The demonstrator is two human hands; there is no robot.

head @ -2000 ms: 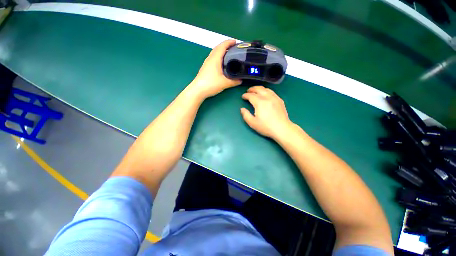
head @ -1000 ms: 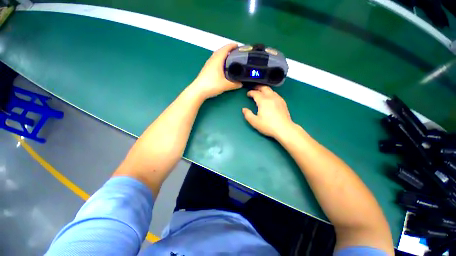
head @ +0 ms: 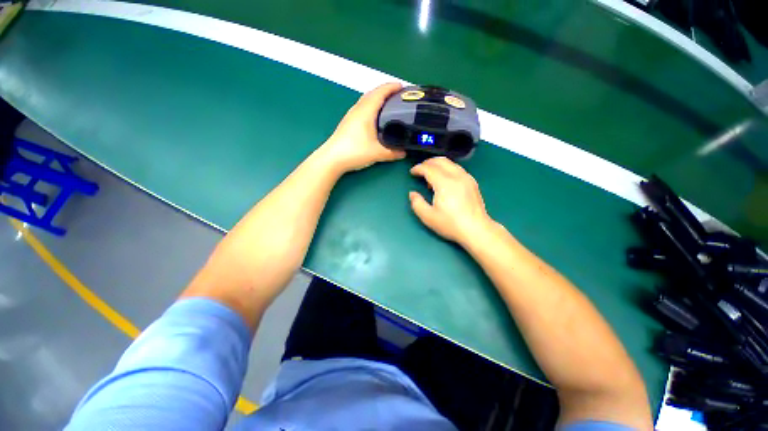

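The grey display unit [head: 431, 122] stands at the far side of the green bench mat [head: 370, 227], by the white strip. Blue digits are lit between two round black ends, and two gold-ringed discs show on its top. My left hand [head: 365, 133] grips its left side. My right hand [head: 452, 195] is just below its front, with thumb and fingers apart. The fingertips are close to the unit's lower edge; whether they touch it I cannot tell. My right hand holds nothing that I can see.
A pile of black handles [head: 707, 295] lies at the right on a white sheet [head: 679, 414]. A white strip [head: 556, 155] runs across beyond the mat, with a green surface [head: 539, 59] past it. A blue stool [head: 46, 187] stands on the grey floor at the left.
The display unit sits slightly lower in the picture and shows more of its top. My right hand has shifted slightly down with it. The lit digits look different from two seconds ago.
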